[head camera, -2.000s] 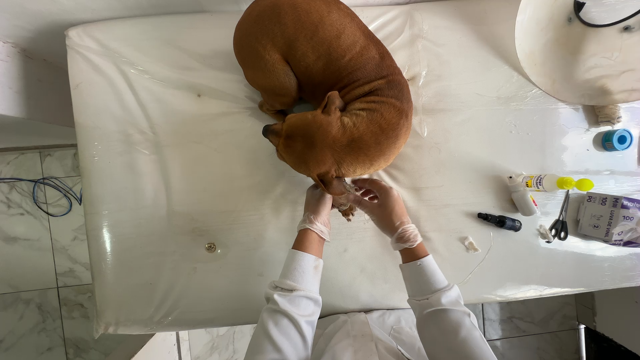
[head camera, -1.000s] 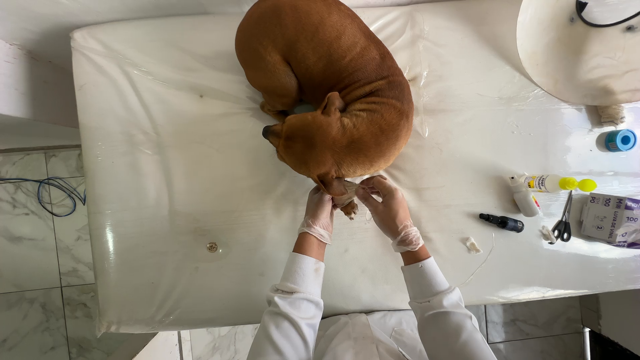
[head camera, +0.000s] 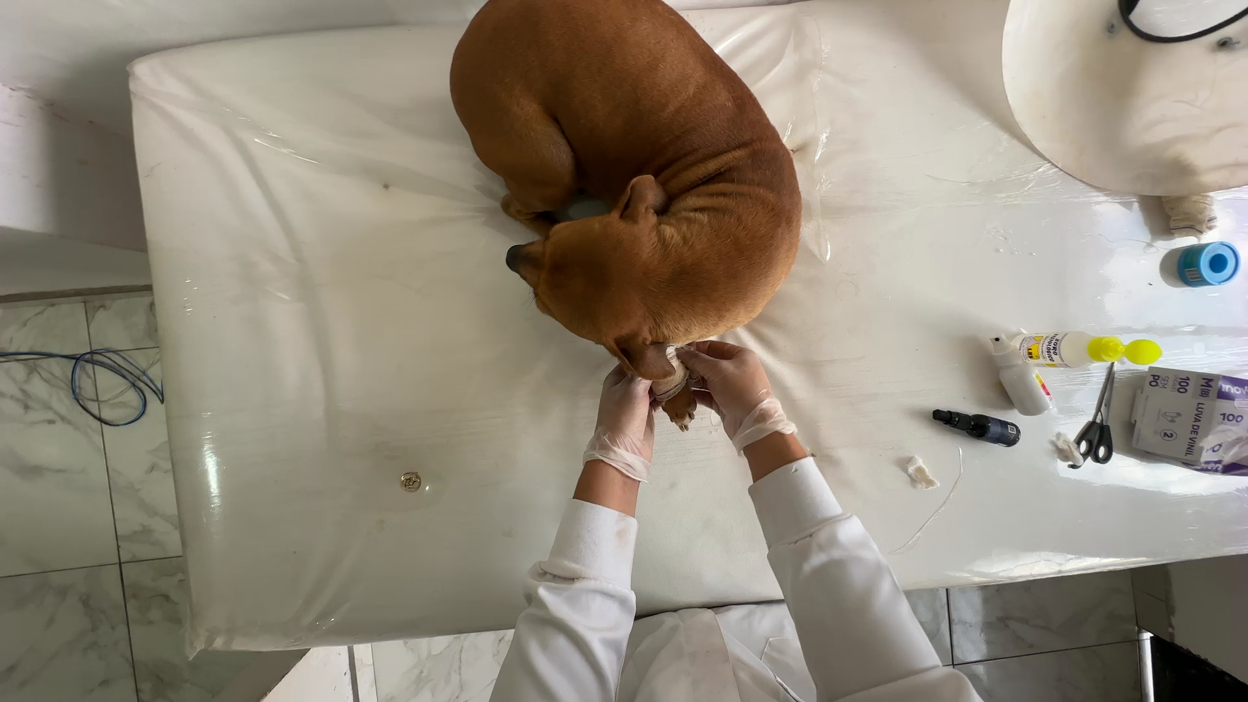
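A brown dog (head camera: 682, 127) lies curled on a plastic-covered padded table, its head turned to the left. Below its ear, one paw (head camera: 680, 407) points toward me, with a pale gauze bandage (head camera: 669, 378) around the leg just above the toes. My left hand (head camera: 625, 414), in a clear glove, touches the left side of the bandaged leg, its fingertips partly under the dog's ear. My right hand (head camera: 731, 383), gloved too, pinches the bandage's right edge between thumb and fingers.
Toward the right of the table (head camera: 322, 565) lie a dark dropper bottle (head camera: 978, 427), black-handled scissors (head camera: 1095, 439), white bottles with a yellow cap (head camera: 1106, 349), a glove box (head camera: 1189, 419), a blue roll (head camera: 1209, 264) and a cotton scrap (head camera: 919, 473). A large pale disc (head camera: 1121, 107) fills the far right corner.
More of the pale bandage now shows around the dog's leg. My right hand's fingers have shifted from over the paw to the bandage's right side. The dog has stayed curled in place.
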